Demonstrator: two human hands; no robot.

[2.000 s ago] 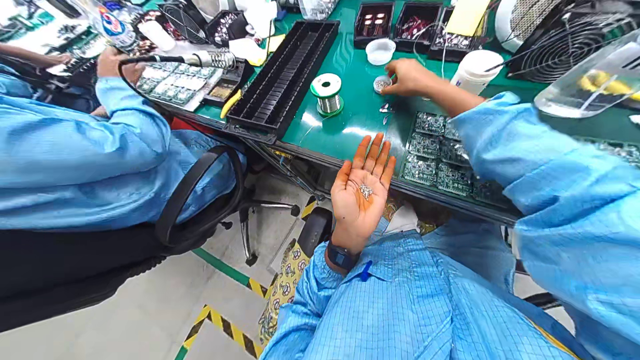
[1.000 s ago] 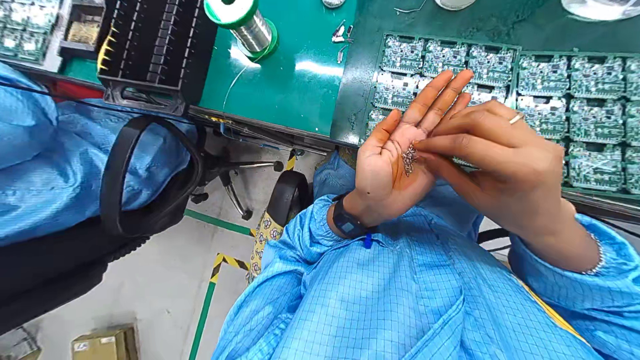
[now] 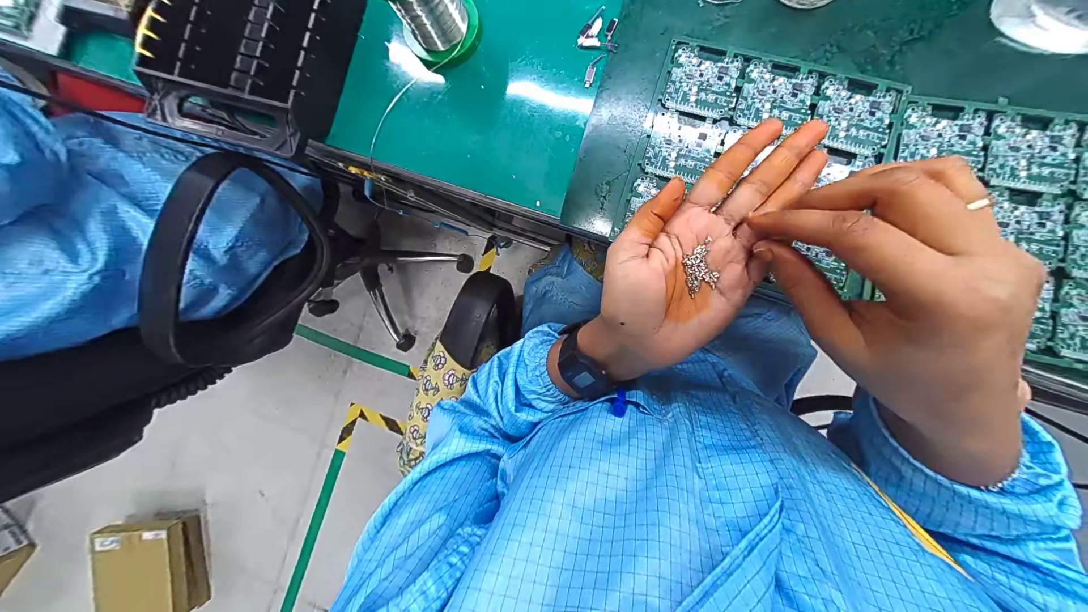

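My left hand [image 3: 680,263] lies palm up with its fingers extended, and a small heap of tiny metal parts, possibly screws, [image 3: 699,269] rests in the palm. Over the left hand's edge is my right hand [image 3: 901,280], its thumb and forefinger nearly together beside the heap; whether a part sits between those fingertips cannot be told. Behind both hands, panels of green printed circuit boards [image 3: 697,82] lie on the bench, partly covered by the hands.
A spool of solder wire [image 3: 435,25] stands on the green mat [image 3: 484,110], with small loose parts [image 3: 592,42] to its right. A black slotted rack [image 3: 246,68] is at the left. Beside me sits a person in a blue smock [image 3: 76,246]. Cardboard boxes [image 3: 140,568] are on the floor.
My right hand has come from a small round container on the bench to my left palm. The view has shifted down and closer to the hands.
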